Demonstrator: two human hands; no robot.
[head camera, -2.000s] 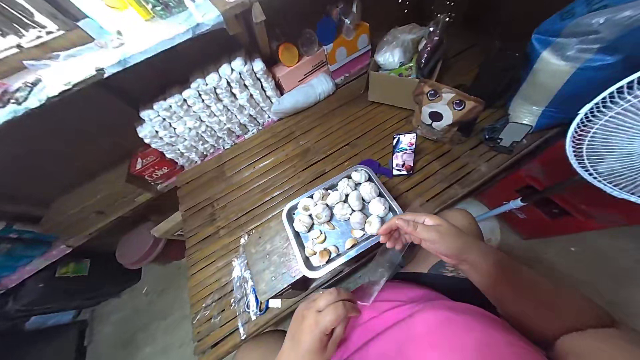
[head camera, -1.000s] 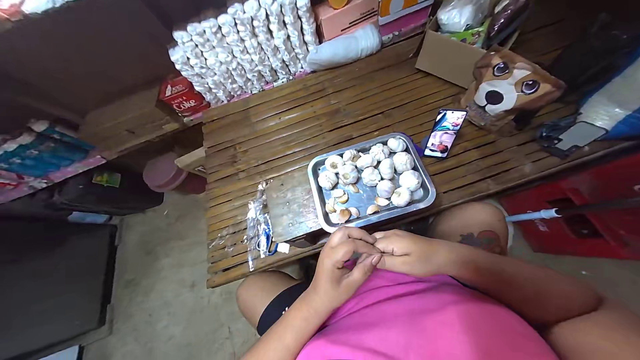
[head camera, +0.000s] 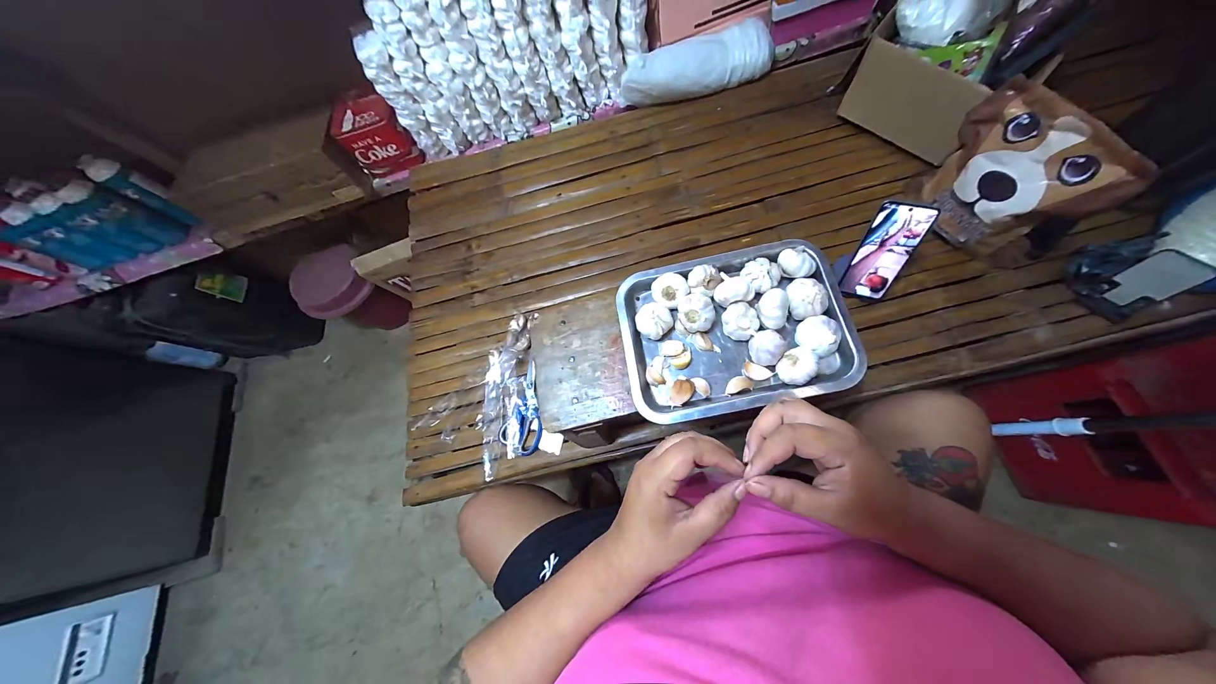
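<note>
My left hand (head camera: 686, 489) and my right hand (head camera: 807, 465) meet at their fingertips above my lap, just in front of a metal tray. The fingers pinch together; something clear and thin may be between them, too faint to tell. Whole garlic bulbs (head camera: 740, 321) fill much of the metal tray (head camera: 627, 366), and loose garlic cloves (head camera: 682, 390) lie toward its near left. Left of the tray, blue-handled scissors (head camera: 524, 423) rest beside clear plastic bags (head camera: 494, 408) on the bamboo table.
A lit phone (head camera: 888, 249) leans by the tray's right side on the bamboo table (head camera: 570, 214). Behind it sit a dog-faced bag (head camera: 1035, 171) and a cardboard box (head camera: 907, 100). White packed strands (head camera: 494, 66) line the back. A red crate (head camera: 1092, 446) stands at right.
My hands were apart two seconds ago, with clear plastic near them, and have come together at the fingertips. The view has shifted.
</note>
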